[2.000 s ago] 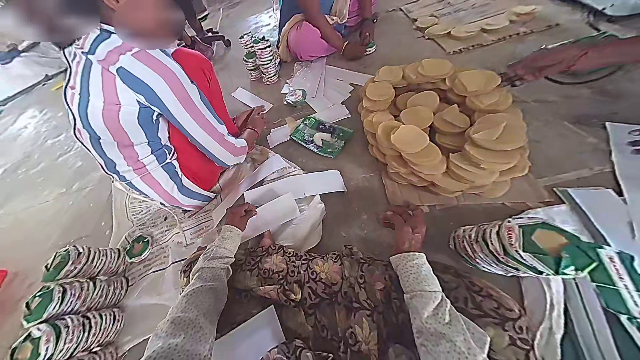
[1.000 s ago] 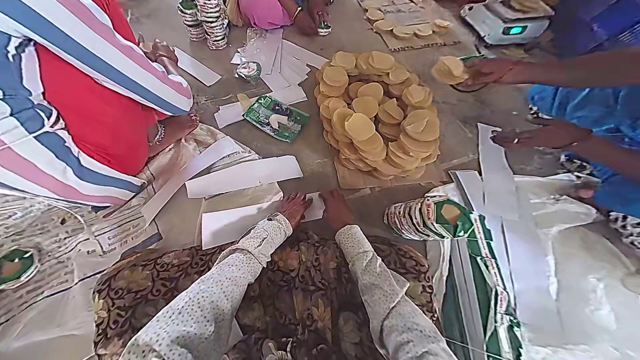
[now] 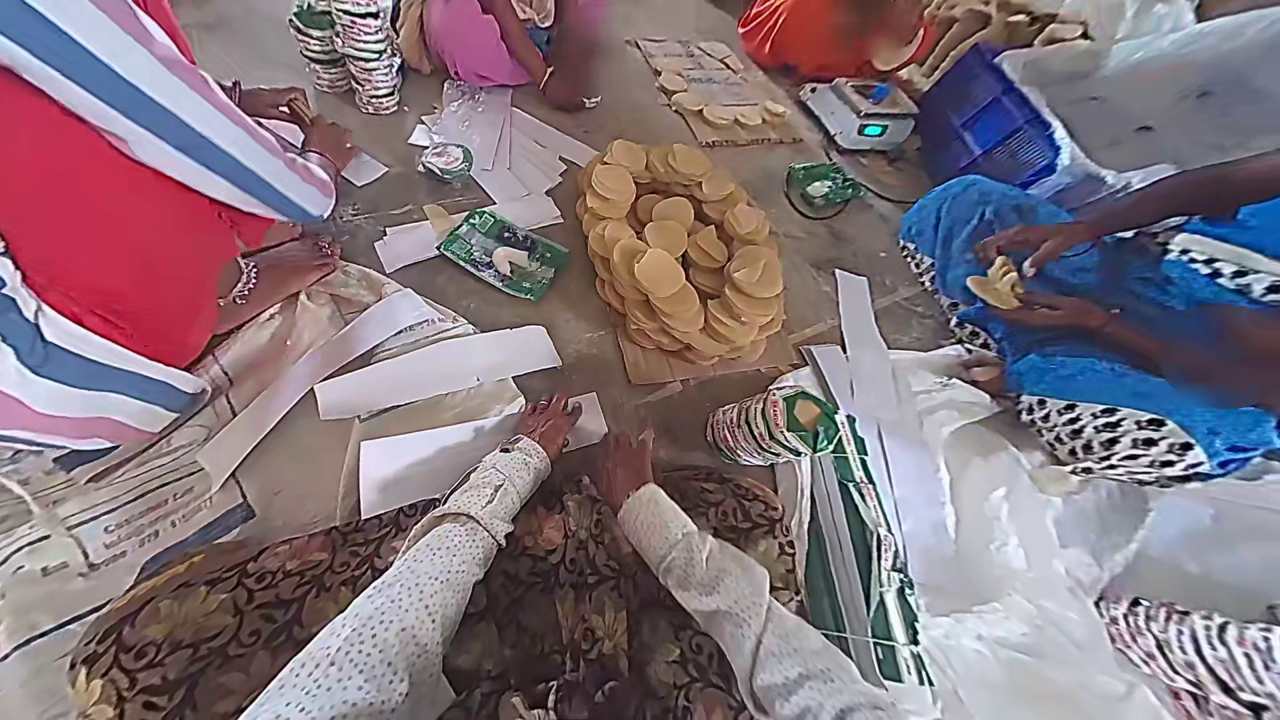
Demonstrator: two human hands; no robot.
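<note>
My left hand [image 3: 549, 425] lies with spread fingers on the right part of a white paper strip [image 3: 430, 465], pressing it flat near my lap. Close to the strip's right end is my right hand [image 3: 627, 465]; its fingers look close together, and whether it holds anything cannot be told. Another white strip [image 3: 440, 370] lies just beyond. Ahead, a ring of stacked round yellowish discs [image 3: 660, 272] rests on a cardboard sheet [image 3: 650, 366]. To the right of my right hand lies a roll of wrapped packets [image 3: 760, 428] beside green printed wrappers [image 3: 850, 480].
A green printed packet [image 3: 505, 253] lies left of the discs. At the left sits a person in striped and red clothing; at the right a person in blue handles discs [image 3: 997, 285]. A digital scale [image 3: 860, 115] and blue crate [image 3: 990, 120] stand behind. Plastic sheeting [image 3: 1010, 560] spreads at right.
My hands were wide apart two seconds ago and are now close together, the left on a white strip. The person in blue has drawn the discs from beside the ring to the lap.
</note>
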